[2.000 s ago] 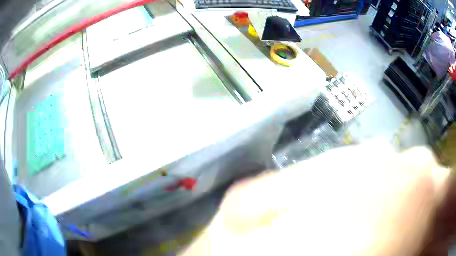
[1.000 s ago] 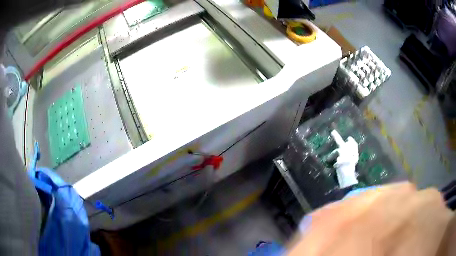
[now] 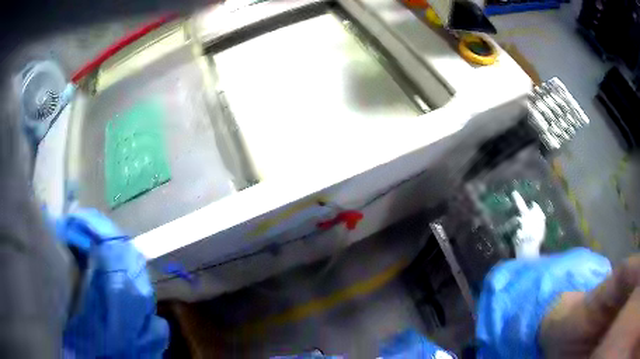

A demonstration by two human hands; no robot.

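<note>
My right hand (image 3: 530,226), in a white glove, is over the clear tray stack (image 3: 484,242) at the lower right, fingers pointing away from me. Dark green boards (image 3: 500,199) show in the top tray around it. The hand is small and blurred; I cannot tell whether it holds anything. My left hand is not in view; only a blue sleeve (image 3: 116,280) shows at the left. A pale green fixture plate (image 3: 137,156) lies on the perforated grey table (image 3: 193,151) at the left of the machine.
A cream cover (image 3: 302,91) fills the machine's middle. A red air gun (image 3: 342,219) hangs at its front. A yellow tape roll (image 3: 478,50) lies on its right corner. A white gridded stack (image 3: 558,112) stands beyond the trays. A small fan (image 3: 43,91) is at the left. A blurred skin-toned shape is at the right edge.
The view has swung, so the machine and trays sit further right. The gloved hand, unseen two seconds ago, is over the trays in both later frames. Its blue sleeve now shows more fully.
</note>
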